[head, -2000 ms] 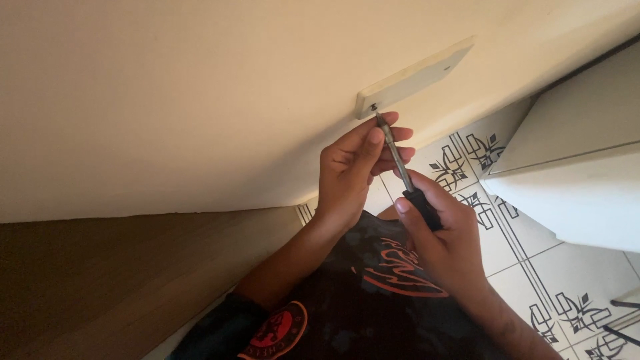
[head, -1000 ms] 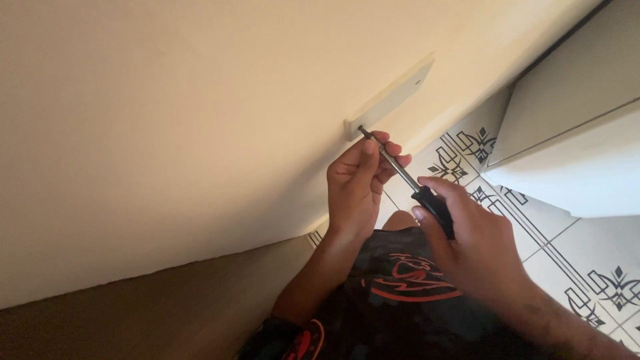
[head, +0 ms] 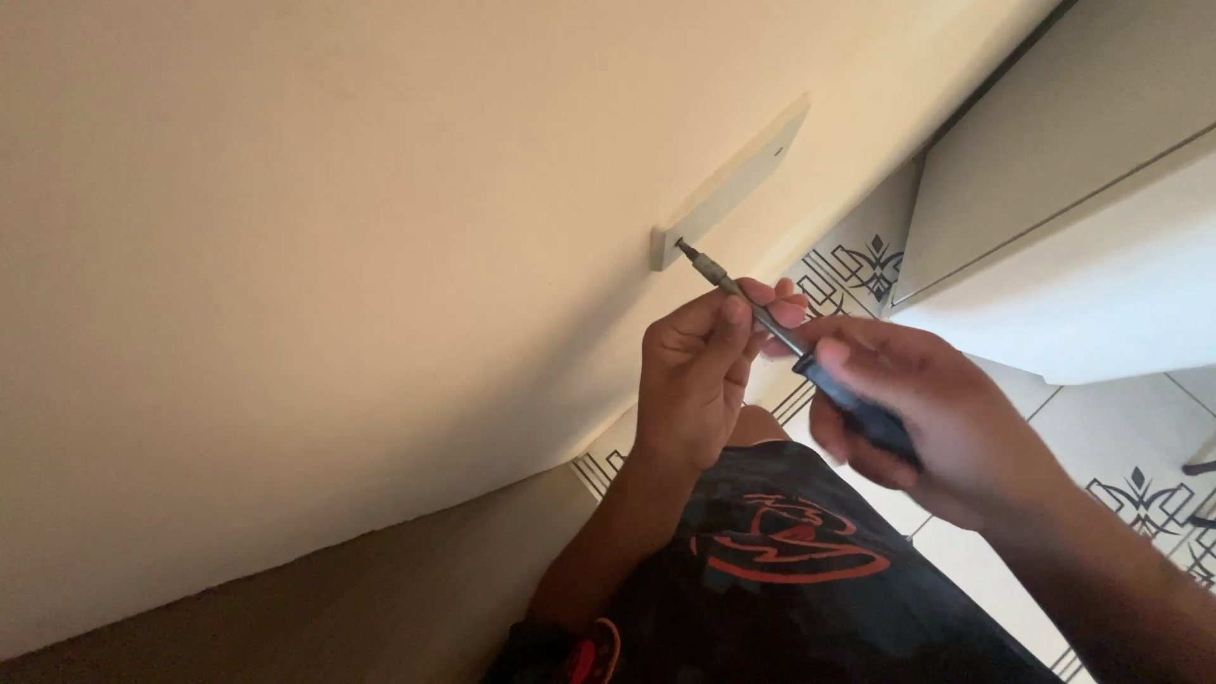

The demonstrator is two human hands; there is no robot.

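Observation:
A pale rectangular wall plate [head: 736, 180] sits on the wall, with a small hole or screw near its far end. The tip of a screwdriver [head: 781, 332] meets a screw [head: 679, 243] at the plate's near end. My right hand [head: 921, 408] is wrapped around the black screwdriver handle. The fingers and thumb of my left hand [head: 703, 361] pinch the metal shaft partway along, behind the bit holder. Whether the screw is flush with the plate cannot be told.
The cream wall [head: 332, 266] fills the left and middle. A white piece of furniture or appliance [head: 1064, 247] stands at the right, above patterned floor tiles [head: 1140, 499]. My dark clothing [head: 807, 570] with a red print shows below my hands.
My left hand has slid back along the shaft, away from the plate, so the bit holder and tip now show. My right hand stays on the handle.

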